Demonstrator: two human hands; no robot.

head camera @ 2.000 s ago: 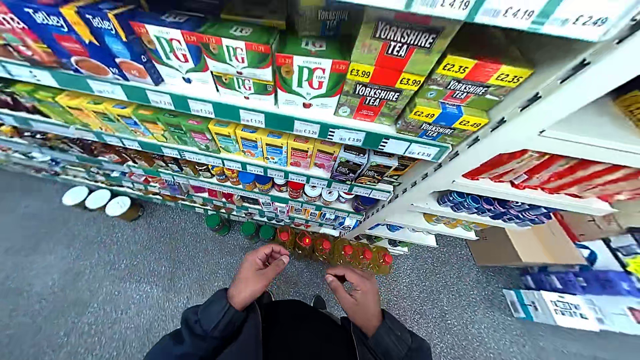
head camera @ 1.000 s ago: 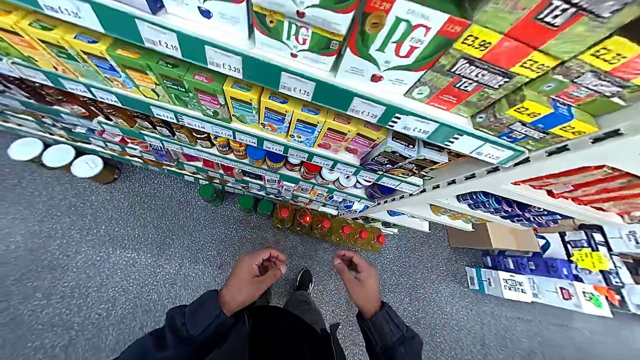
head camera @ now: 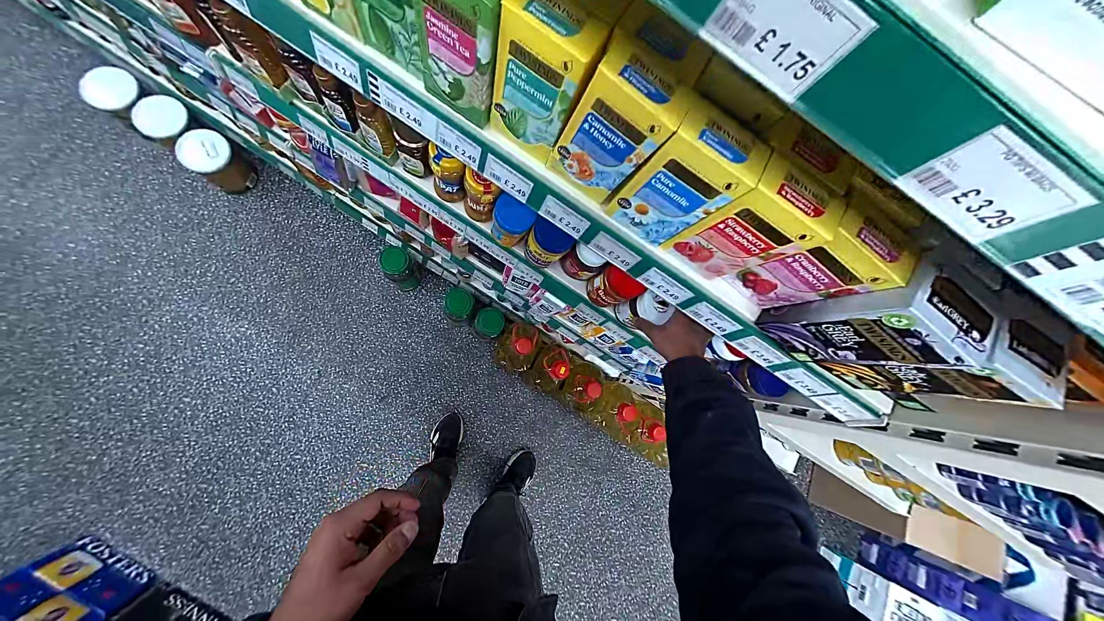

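Note:
My right hand (head camera: pixel 677 334) reaches into a lower shelf, at a jar with a white lid (head camera: pixel 653 308); its fingers are partly hidden, so whether they grip the jar cannot be told. Beside that jar stand a red-lidded jar (head camera: pixel 621 283) and blue-lidded jars such as the peanut butter-type jar (head camera: pixel 549 242). Yellow Twinings tea boxes (head camera: pixel 673 200) fill the shelf above. My left hand (head camera: pixel 358 543) hangs over the floor at the bottom, fingers curled and a little apart, holding nothing.
Oil bottles with red caps (head camera: pixel 586 392) and green-lidded jars (head camera: pixel 459 304) stand on the floor along the shelf base. Large white-lidded tubs (head camera: pixel 203 153) are farther left. Foster's beer packs (head camera: pixel 73 578) lie at lower left, a cardboard box (head camera: pixel 953 539) at lower right.
My right hand has moved forward from in front of my body to the jars on the shelf. My left hand stays low. The view has moved closer to the shelves.

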